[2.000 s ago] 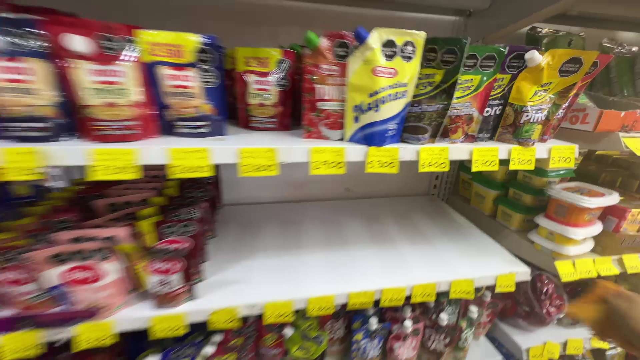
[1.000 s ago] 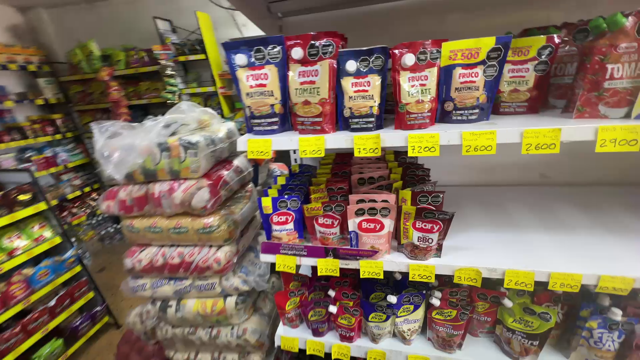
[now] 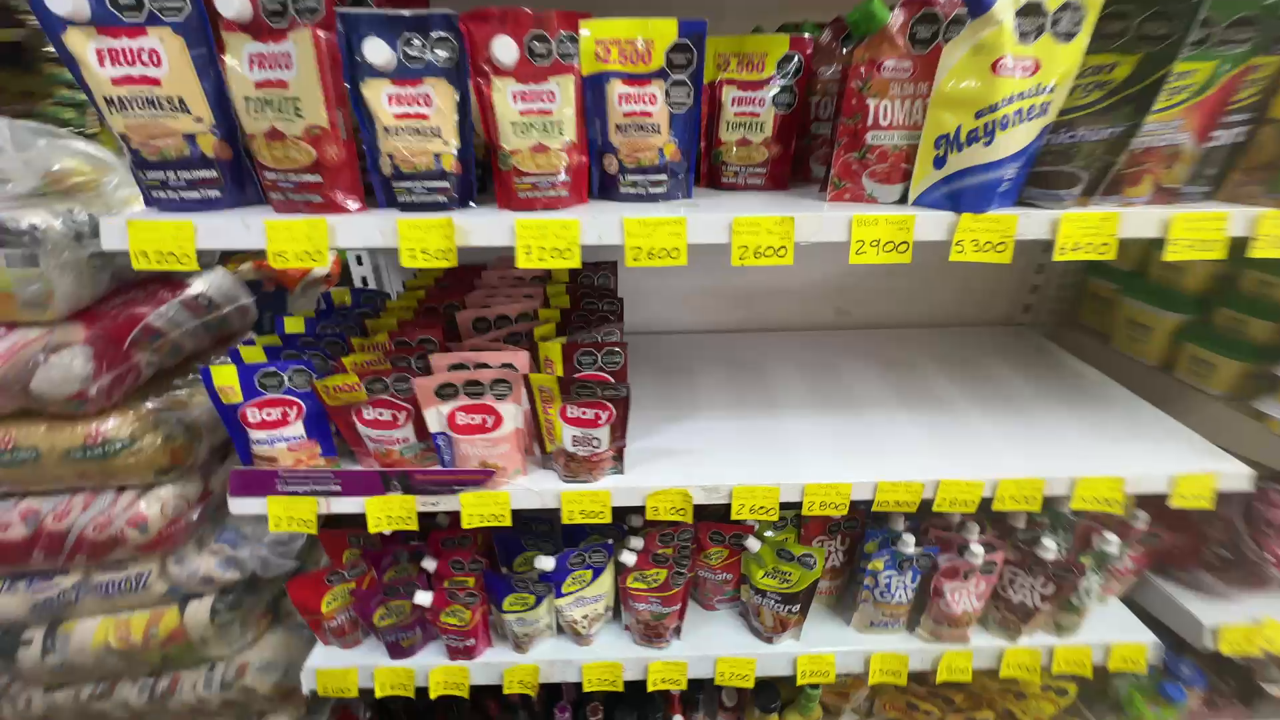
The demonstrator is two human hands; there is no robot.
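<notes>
Neither of my hands shows in the head view. On the upper white shelf (image 3: 600, 228) stand Fruco mayonnaise pouches (image 3: 408, 120) and tomato sauce pouches (image 3: 527, 130), with a yellow and blue mayonnaise pouch (image 3: 1000, 110) farther right. The middle shelf (image 3: 900, 400) holds rows of Bary pouches at its left: blue mayonnaise (image 3: 275, 420), red tomato (image 3: 385, 425), pink (image 3: 475, 430) and dark BBQ (image 3: 590, 430). Smaller spouted pouches line the lower shelf, among them a green San Jorge mustard pouch (image 3: 780, 590) and Frugal pouches (image 3: 960, 590).
Plastic-wrapped packs (image 3: 110, 430) are piled at the left, close to the shelf ends. Yellow handwritten price tags (image 3: 585, 507) run along the shelf edges. Tubs with green lids (image 3: 1150, 320) stand at the right, behind the shelf's side. More goods show below the lower shelf.
The view has swung left and then back right, now nearer the shelves than one second ago. A blurred hand at the right edge two seconds ago is no longer in view.
</notes>
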